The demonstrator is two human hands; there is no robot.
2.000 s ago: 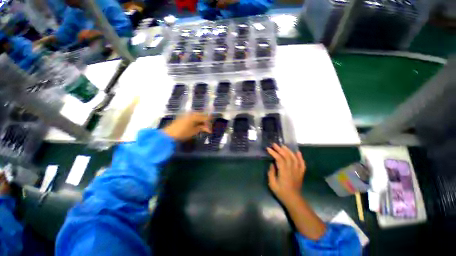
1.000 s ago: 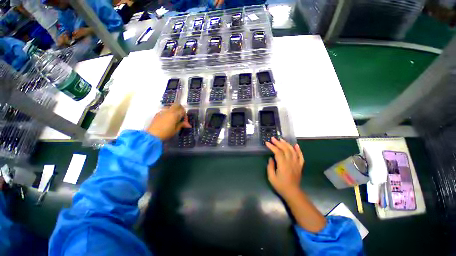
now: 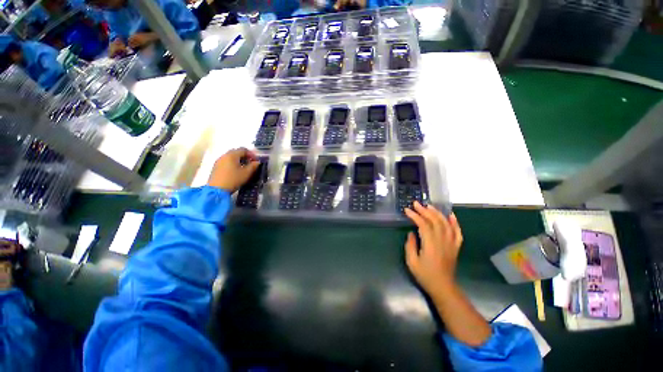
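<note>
A clear blister tray (image 3: 441, 190) holds two rows of black keypad phones, faces up. My left hand (image 3: 234, 170) is at the top of the leftmost phone (image 3: 251, 190) in the near row, with thumb and fingers close together on its upper end; whether it grips the phone is hard to tell. My right hand (image 3: 434, 243) rests its fingertips at the lower end of the rightmost near-row phone (image 3: 411, 182) and the tray's edge, fingers slightly spread, holding nothing. The third phone (image 3: 329, 184) of the near row lies tilted.
Stacked phone trays (image 3: 336, 86) stand behind on a white board (image 3: 472, 131). A solvent bottle (image 3: 525, 260), yellow stick (image 3: 539, 300) and booklet with a pink-screened smartphone (image 3: 602, 276) lie right. A green-labelled plastic bottle (image 3: 131, 115) and white cards (image 3: 127, 232) are left. Workers in blue sit beyond.
My left hand has moved left along the near row, from the middle phones to the leftmost one. My right hand stays at the rightmost phone. The view has shifted slightly.
</note>
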